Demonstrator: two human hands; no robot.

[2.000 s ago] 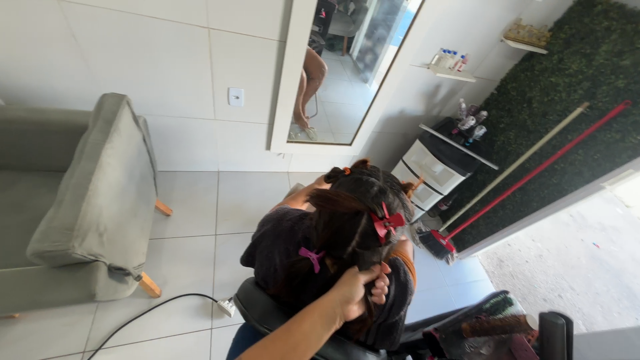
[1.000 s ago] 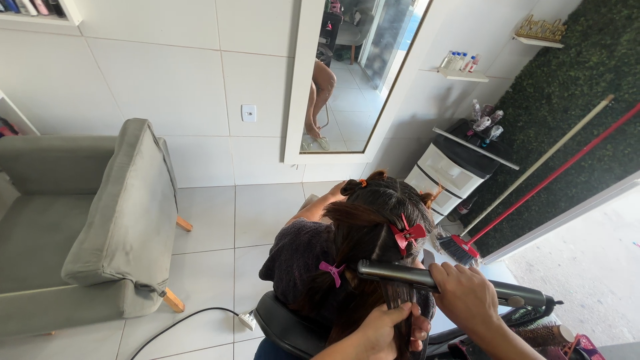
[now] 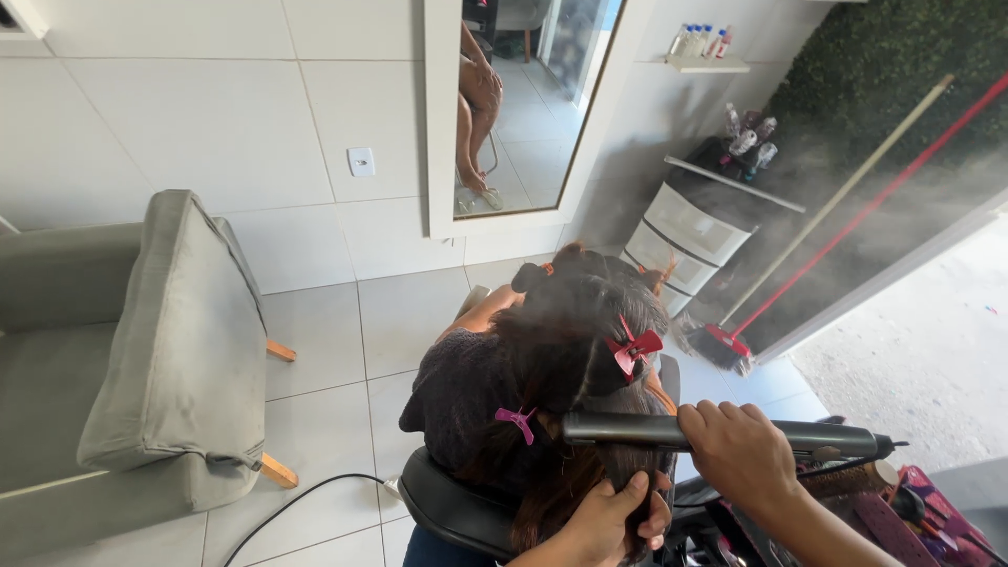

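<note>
A person with dark, sectioned hair (image 3: pixel 551 346) sits facing away in a black salon chair (image 3: pixel 453 504). My right hand (image 3: pixel 740 449) grips a dark hair straightener (image 3: pixel 630 429), its plates closed around a lock of hair near the back of the head. Just below the plates, my left hand (image 3: pixel 614 516) holds the same lock (image 3: pixel 630 465). A red hair clip (image 3: pixel 634 349) sits above the straightener, and a pink clip (image 3: pixel 516 424) is to its left. Steam or smoke drifts over the head.
Beside the chair at lower right, a tray (image 3: pixel 890 528) holds brushes and tools. A grey armchair (image 3: pixel 173 339) stands left, a black cable (image 3: pixel 291 512) on the floor. Ahead are a framed mirror (image 3: pixel 437 157), a drawer unit (image 3: pixel 685 228) and a red-handled broom (image 3: pixel 866 209).
Two seconds ago only one hand showed, holding the hair; the straightener came into view a second ago. Steam or smoke now rises around the head.
</note>
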